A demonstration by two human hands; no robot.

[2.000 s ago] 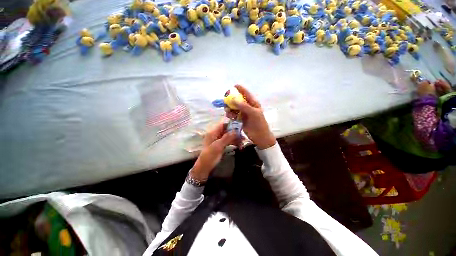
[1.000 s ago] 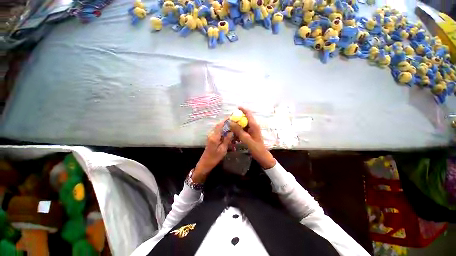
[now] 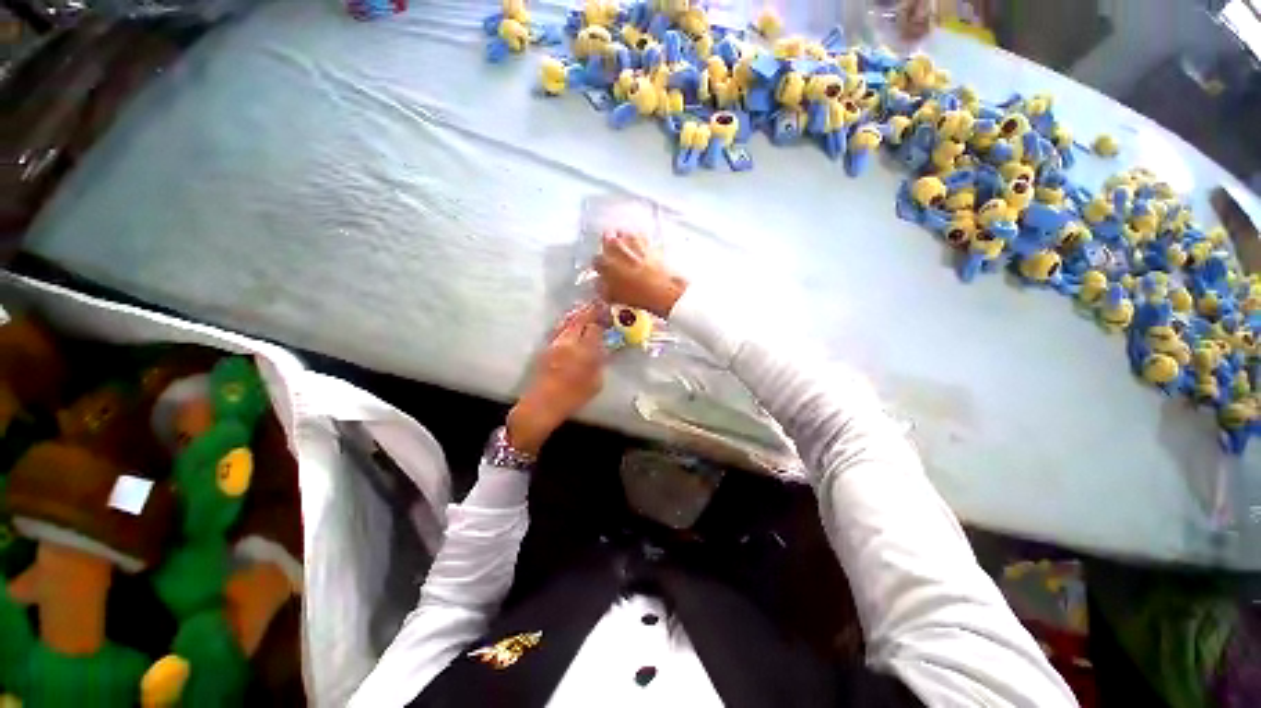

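Observation:
My left hand (image 3: 560, 371) holds a small plush toy (image 3: 632, 327) with a yellow head and blue parts at its fingertips, low over the near end of the bag stack. The stack of empty zip bags (image 3: 617, 221) lies flat on the table, largely covered by my hands; a little of its pink-red striping shows beside my left fingers. My right hand (image 3: 636, 274) is over the stack just beyond the toy, its fingers bent down onto the clear plastic. Whether it grips a bag cannot be told.
A long heap of yellow-and-blue plush toys (image 3: 989, 180) runs along the table's far side to the right. Clear film (image 3: 719, 426) lies at the near table edge (image 3: 456, 380). A white sack (image 3: 325, 477) with larger plush toys stands at lower left. Red crate parts show at lower right.
The view has shifted and turned. My hands were together around the toy near the table edge; now my right hand has left the toy and reached forward onto the bag stack.

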